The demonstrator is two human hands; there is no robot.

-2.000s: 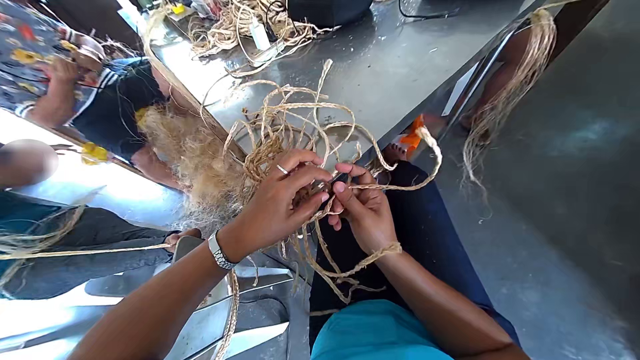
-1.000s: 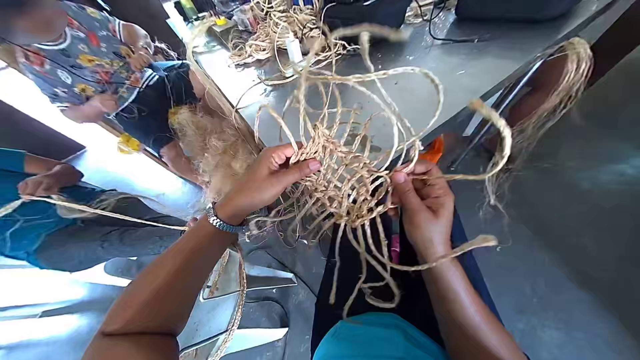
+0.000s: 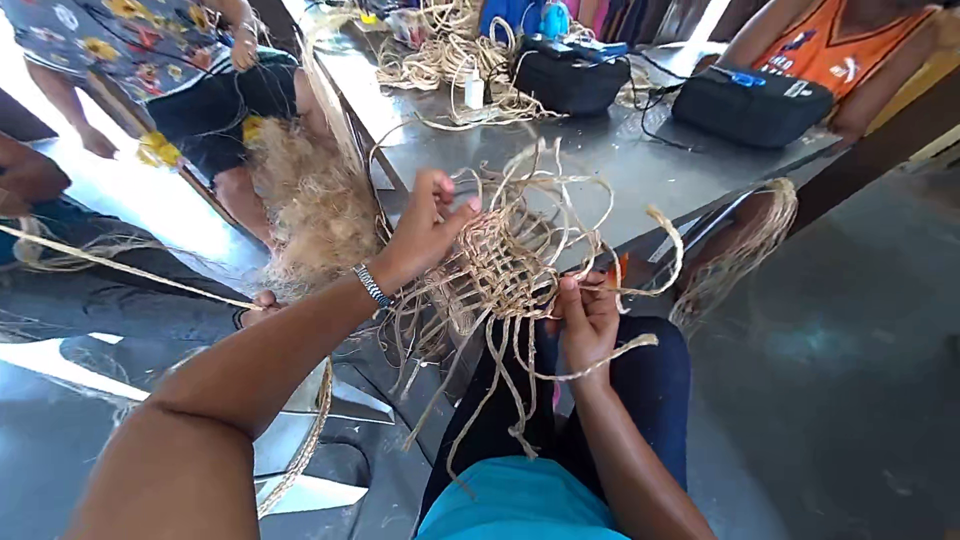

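A loosely woven mesh of natural-fibre cord hangs above my lap, with many loose cord ends spreading from its edges. My right hand pinches its lower right edge between thumb and fingers. At the upper left edge is my left hand, its thumb and fingers curled close to the cords; whether it grips one cannot be told. One thick cord end curves up on the right, and another crosses by my right wrist.
A metal table holds a cord pile, a white bottle and black cases. Loose tan fibre hangs at left, another fibre bundle at the table's right edge. People sit around; one person's hand holds a cord.
Two seconds ago both hands were close together at the cords; they are now apart, with the mesh spread between them. My left hand has risen from the mesh's left side since one second ago.
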